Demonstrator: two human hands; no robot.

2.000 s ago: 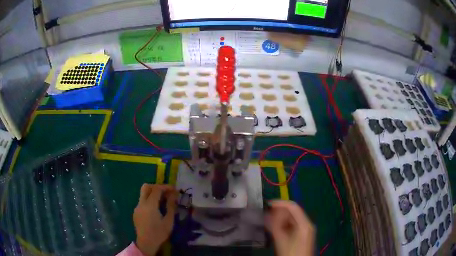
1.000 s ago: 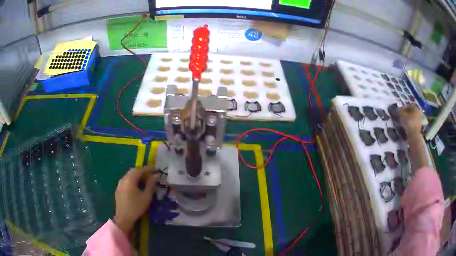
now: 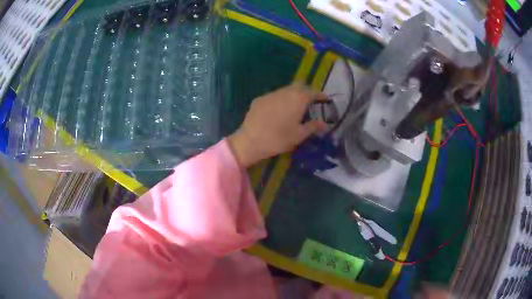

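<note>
My left hand, in a pink sleeve, pinches a small dark part with thin leads at the left side of the test fixture. The fixture is a silver metal block on a pale base plate. Its red clamp handle stands up at the top right, cut by the frame edge. The blue piece lies at the base's left edge, below my hand. My right hand is a blurred sliver at the bottom edge; its fingers cannot be made out.
A clear blister tray with black parts in its far row lies left. The white foam tray is behind the fixture. Test leads and a green label lie in front. Stacked foam trays stand right. A red wire loops across the mat.
The view has turned left and tilted. My right hand has left the stacked trays and now shows blurred at the bottom edge. My left hand stays at the fixture's left side.
</note>
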